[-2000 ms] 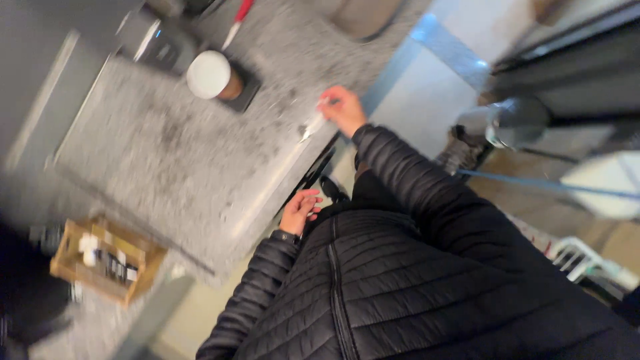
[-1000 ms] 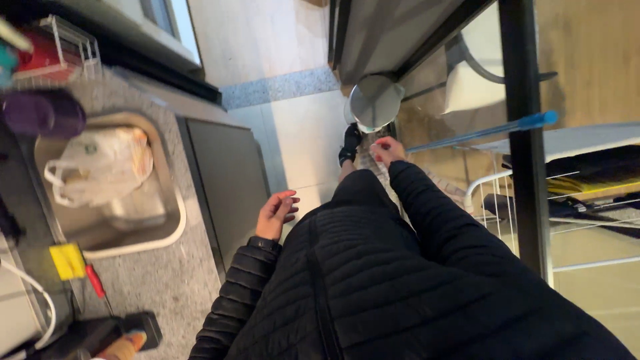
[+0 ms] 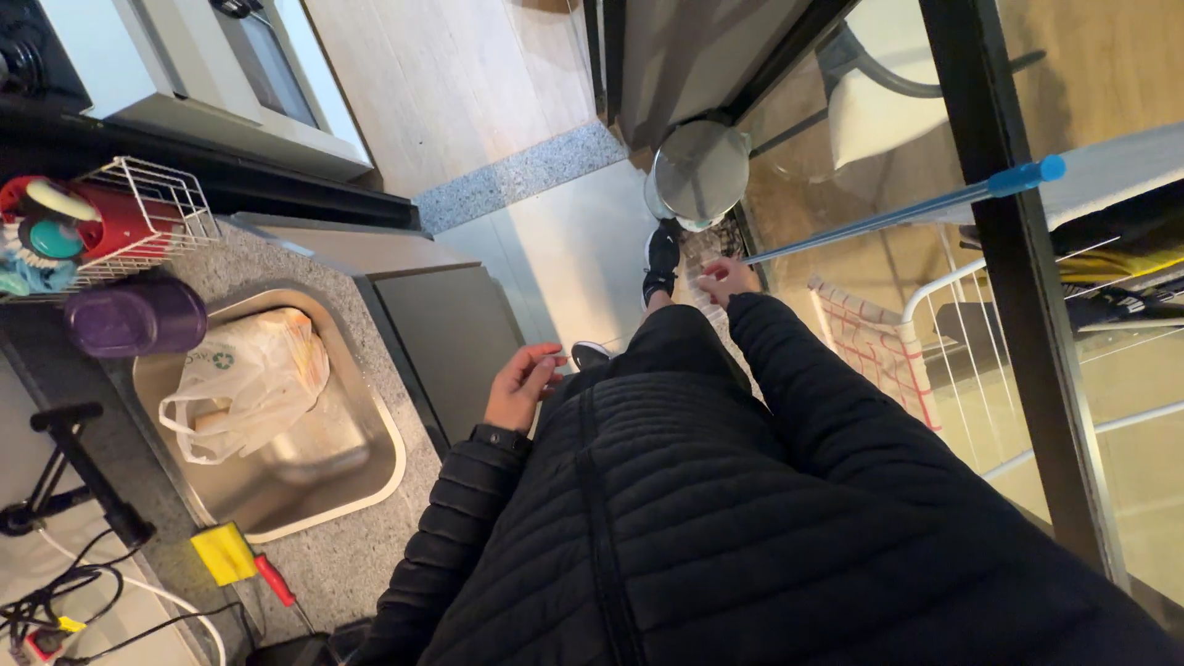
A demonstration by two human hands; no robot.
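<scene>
My left hand (image 3: pixel 525 384) is in front of my jacket at the centre, fingers bent and slightly apart, with nothing clearly seen in it. To its right, my right hand (image 3: pixel 726 280) has its fingers curled beside a blue pole (image 3: pixel 869 222); whether it holds something small cannot be told. A lidded metal bin (image 3: pixel 701 174) stands on the floor beyond that hand. Left of both hands, a translucent plastic bag (image 3: pixel 245 384) lies in a steel sink (image 3: pixel 379 462). A yellow sponge (image 3: pixel 223 553) and a red-handled utensil (image 3: pixel 275 581) rest on the counter by the sink.
A purple container (image 3: pixel 137 316) and a white wire rack (image 3: pixel 153 217) with cleaning items are beside the sink. A grey cabinet (image 3: pixel 449 342) borders the floor on the left. At right are a black frame post (image 3: pixel 1027 277) and a white drying rack (image 3: pixel 962 361).
The view has swung from the counter with a paper cup to the sink and floor. A thin whitish thing seen at my right hand two seconds ago cannot be made out now.
</scene>
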